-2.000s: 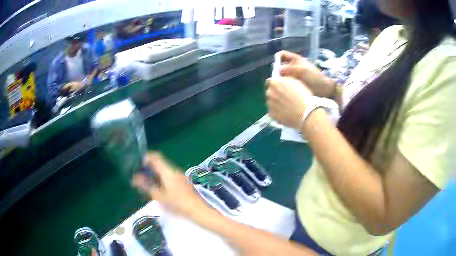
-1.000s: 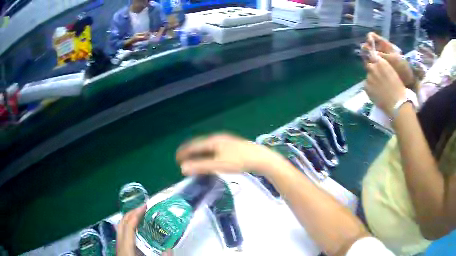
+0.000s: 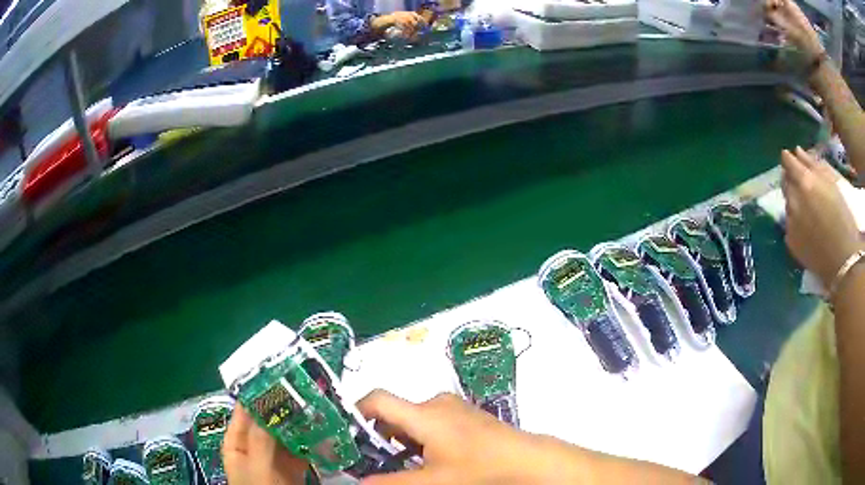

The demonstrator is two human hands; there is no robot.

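Observation:
A half-assembled handheld unit (image 3: 302, 412) is raised at the lower left, its green circuit board facing up and its head pointing up-left. White plastic shows behind the head. A dark gap and pale edge run along the board's right side. My left hand (image 3: 258, 453) holds the unit's head from the left and below, cut off by the bottom edge. My right hand (image 3: 432, 438) grips the handle end, its fingers partly hiding the dark part there. Another open unit (image 3: 484, 365) lies on the white work sheet just beyond my right hand, its handle partly covered.
Several open units (image 3: 580, 294) stand in a row at the right, and more (image 3: 169, 464) at the lower left. A green conveyor belt (image 3: 379, 265) crosses beyond the bench. A co-worker's hand (image 3: 818, 213) is at the right; another person's hands (image 3: 396, 23) are across the belt.
The view has swung left. My right hand has come down from above the handle onto it. The held unit has turned, its head now up-left and its white rim raised.

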